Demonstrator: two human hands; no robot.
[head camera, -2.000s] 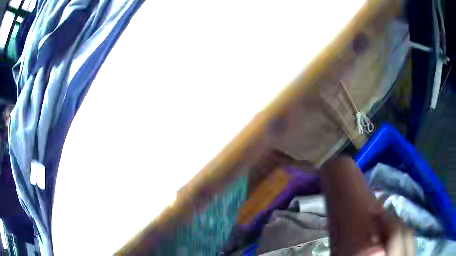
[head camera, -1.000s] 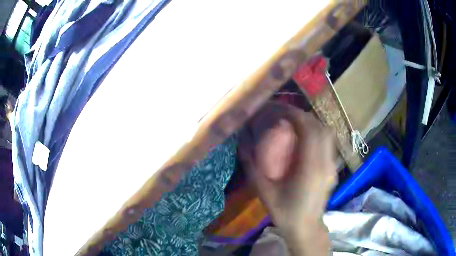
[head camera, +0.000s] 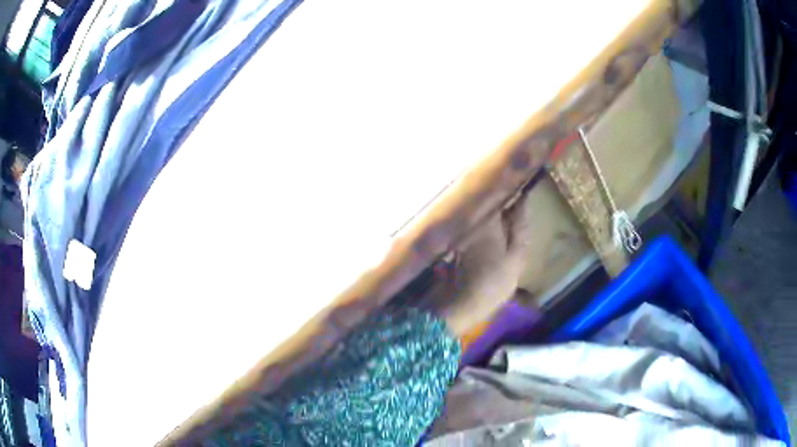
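Observation:
The white tabletop (head camera: 288, 209) fills the middle, with a worn wooden edge (head camera: 437, 240) running diagonally. A heap of grey-blue garments (head camera: 79, 166) with navy parts and a small white label (head camera: 79, 264) lies along its left side. A brown, blurred shape that looks like my right hand (head camera: 489, 262) is under the table edge, above the purple item (head camera: 511, 327). Its fingers are partly hidden by the edge and shadow; I cannot tell whether it holds anything. My left hand is not in view. Teal patterned fabric (head camera: 376, 384) hangs below the edge.
A blue bin (head camera: 730, 327) at the lower right holds crumpled light grey garments (head camera: 612, 375). Under the table are cardboard (head camera: 634, 113), a wooden strip (head camera: 581, 201) with a white knotted cord (head camera: 624, 231), and an orange item (head camera: 473, 333). A dark table leg with cords stands at the right.
The blurred hand has moved from in front of the shelf to under the table edge. The teal fabric has shifted right, covering much of the orange item. The view has shifted slightly.

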